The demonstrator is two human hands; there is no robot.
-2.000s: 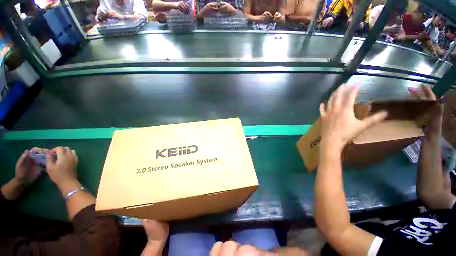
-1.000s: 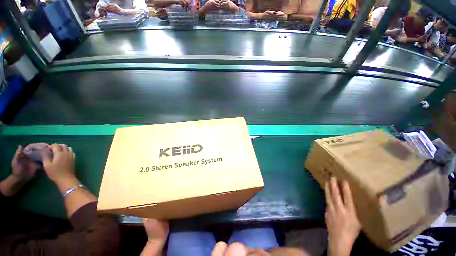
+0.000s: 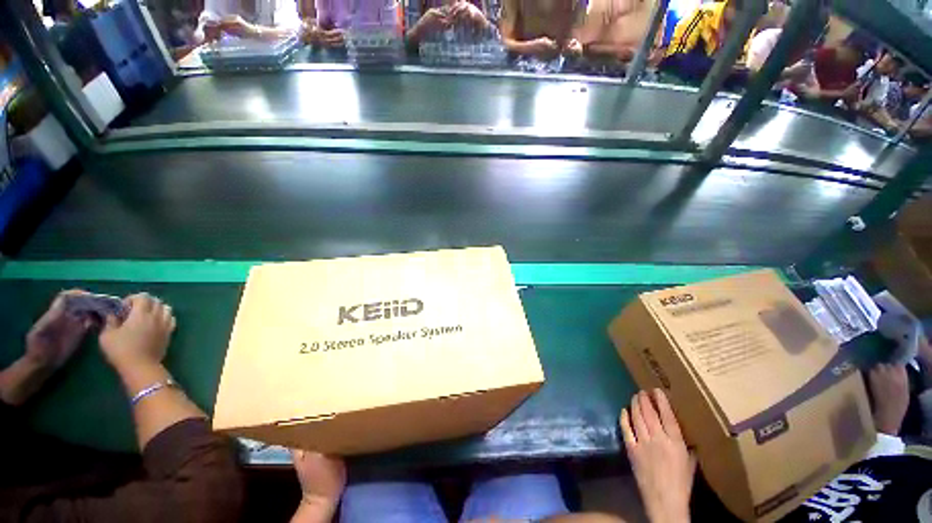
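A closed brown product carton [image 3: 383,342] lies in front of me at the bench edge. Its large panel with "KEIID" and "2.0 Stereo Speaker System" faces up, and its near long side is in shadow. My left hand [image 3: 319,476] is at the carton's near lower edge, left of its middle. The thumb side and wrist show; the fingers are hidden under the box, which they seem to hold. My right hand is out of the picture; only a blurred sliver of skin shows at the bottom edge.
A neighbour's hands [image 3: 138,332] at left hold a small greyish item. At right, another worker's hand [image 3: 657,449] touches a similar carton [image 3: 746,352], with white papers [image 3: 846,306] beyond it. A green rail [image 3: 133,270] borders the dark conveyor [image 3: 388,194].
My carton has shifted slightly right, with my left hand still at its near edge. My right hand's fingertips have left the bottom edge. The neighbour's right-hand carton has been turned over, showing printed panels.
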